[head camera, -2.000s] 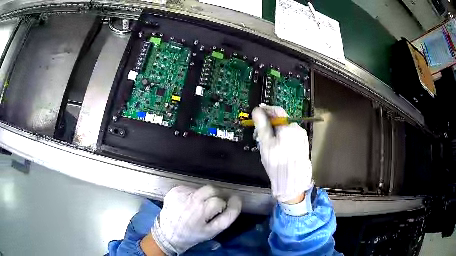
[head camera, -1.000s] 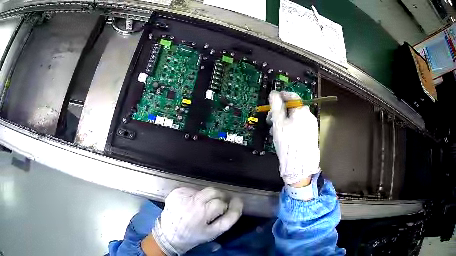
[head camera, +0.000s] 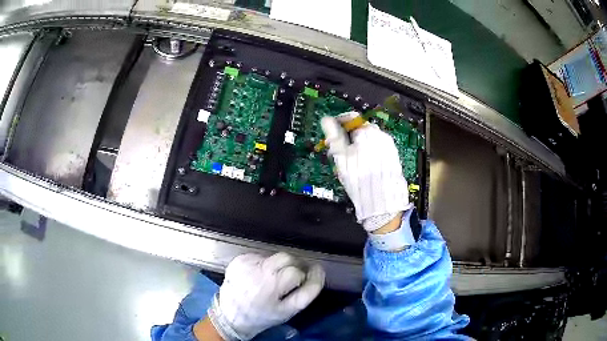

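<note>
A black soldering pallet (head camera: 226, 210) lies on the conveyor with three green circuit boards side by side. The left circuit board (head camera: 243, 110) shows whole. My right hand (head camera: 373, 166), in a white glove, holds a yellow-handled tool (head camera: 354, 124) like a pen. The tool's near tip points down at the middle circuit board (head camera: 306, 166); I cannot tell if it touches. My hand hides part of the middle board and part of the right circuit board (head camera: 409, 136). My left hand (head camera: 266, 293), gloved, rests with curled fingers at the conveyor's near edge; nothing shows in it.
The conveyor's near rail (head camera: 153, 230) runs across below the pallet. Metal plates (head camera: 466, 186) lie to both sides of the pallet. Behind stand a green-matted table (head camera: 479, 53), a record sheet (head camera: 406, 50) with a pen on it, and a monitor (head camera: 582, 70) at the right.
The pallet has shifted slightly right and down in view. My right hand has moved left with the tool, from beside the right board to over the middle one. My left hand has barely moved.
</note>
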